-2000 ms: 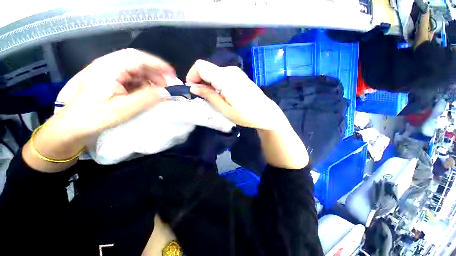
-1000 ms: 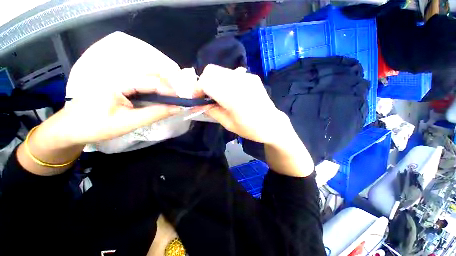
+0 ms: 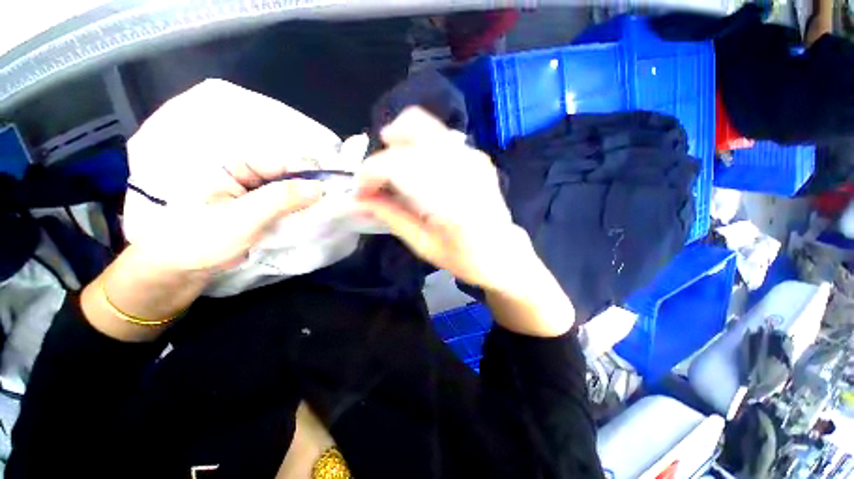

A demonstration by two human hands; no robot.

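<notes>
A white garment (image 3: 281, 265) lies bunched over my lap, with more white cloth rising behind my left hand. A narrow navy stripe (image 3: 318, 175) runs along it between my hands. My left hand (image 3: 211, 224) pinches the cloth and stripe at the left. My right hand (image 3: 435, 201) is blurred, at the stripe's right end, fingers bent; whether it holds cloth or a tool cannot be told. A navy part (image 3: 419, 96) shows behind my right hand.
A stack of dark folded garments (image 3: 609, 196) stands at the right against blue crates (image 3: 562, 84). Another blue crate (image 3: 688, 299) is lower right. The white table edge with a ruler strip (image 3: 103, 42) curves across the top left. A person's dark sleeve (image 3: 777, 84) is at upper right.
My left hand has moved a little right along the stripe, and the left part of the stripe now shows. My right hand has shifted slightly and is blurred. The cloth behind sits slightly lower.
</notes>
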